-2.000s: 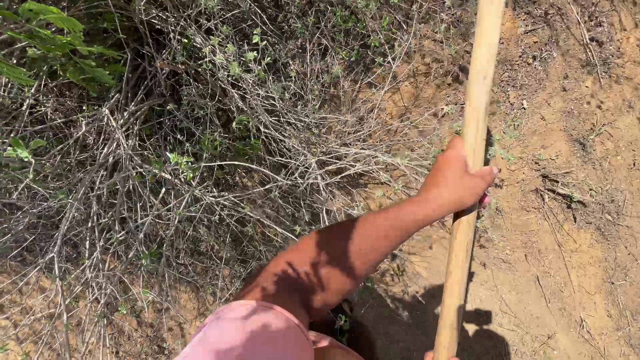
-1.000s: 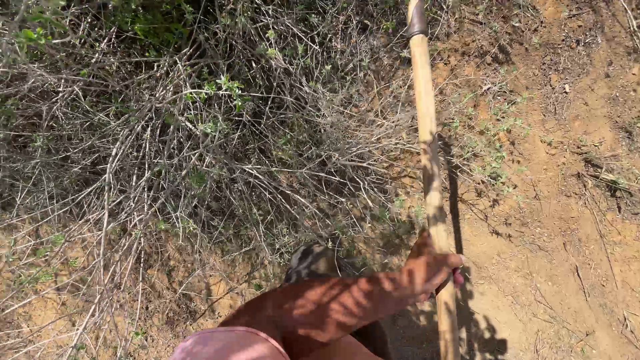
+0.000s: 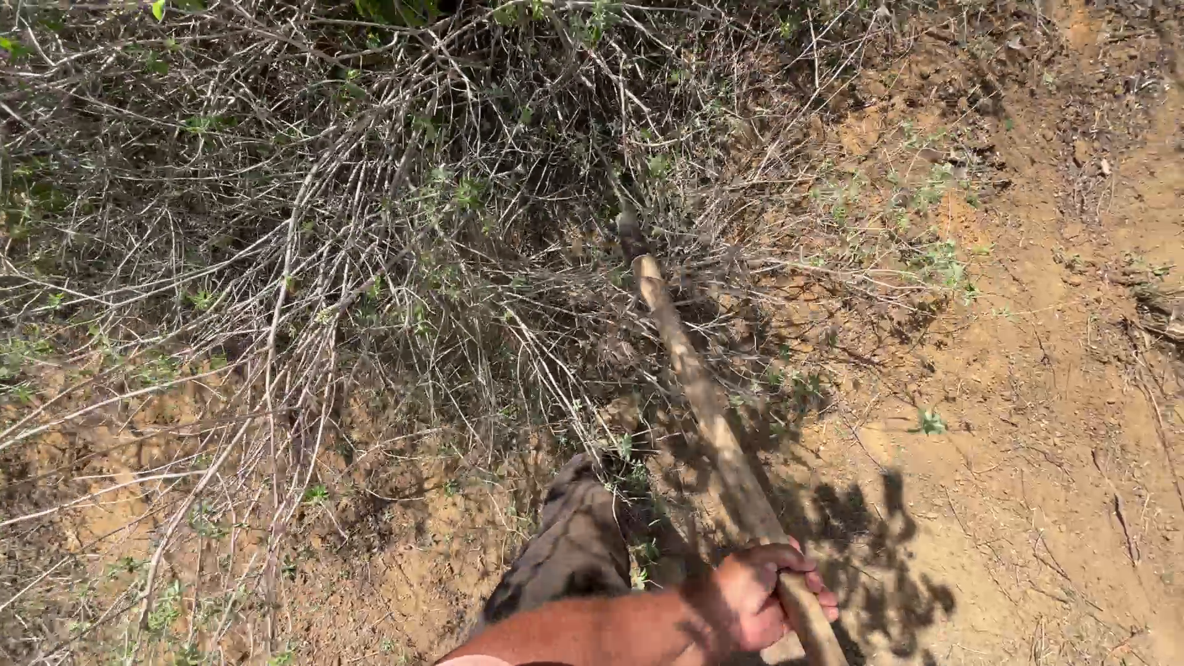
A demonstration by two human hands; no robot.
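Note:
My left hand (image 3: 770, 592) is closed around a long wooden pole (image 3: 710, 412) near the bottom edge of the head view. The pole slants up and to the left from the hand. At its far end a dark metal socket (image 3: 633, 236) sits among the dry twigs; any blade beyond it is hidden. My right hand is not in view.
A tangled bush of thin dry branches (image 3: 305, 231) with small green leaves fills the left and upper middle. My trouser leg (image 3: 569, 536) shows at the bottom centre. Sandy soil (image 3: 1045, 481) lies to the right, with scattered twigs and weeds.
The pole's far end has swung left into the branches; one second ago the pole stood nearly upright in the view, its socket at the top edge. My left hand still holds it.

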